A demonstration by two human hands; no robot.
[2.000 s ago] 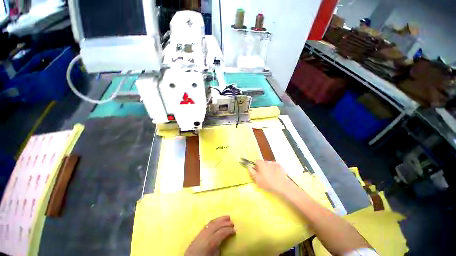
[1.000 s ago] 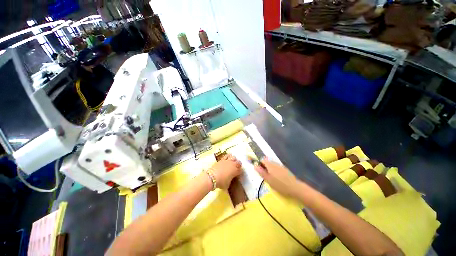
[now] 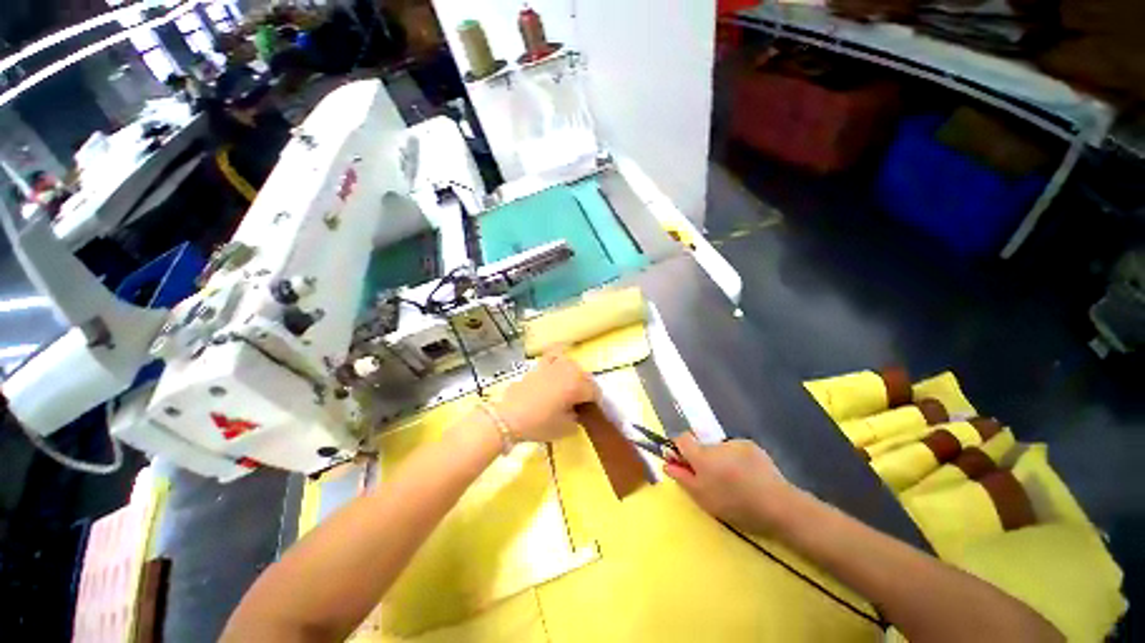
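My right hand (image 3: 735, 481) is shut on small dark snips (image 3: 655, 445) with a black cord trailing from it. The snips lie just right of a brown strip (image 3: 613, 455) on the template (image 3: 678, 383). My left hand (image 3: 549, 397), with a bracelet at the wrist, rests at the strip's upper end; its fingertips touch the strip, but whether they pinch it I cannot tell. The yellow panel (image 3: 678, 565) spreads over the near part of the template. The stiff yellow flap (image 3: 483, 540) lies left of the strip.
The white sewing head (image 3: 226, 402) stands at the left, the metal feed carriage (image 3: 440, 358) behind my left hand. Yellow pieces with brown patches (image 3: 967, 465) are at the right. A printed sheet (image 3: 111, 572) and dark strip are at the lower left. Blue and red bins are beyond.
The view has turned and shifted. The snips now show clearly beside the strip, nearer its right edge. My left hand stays at the strip's upper end. Earlier it was on the panel at the front.
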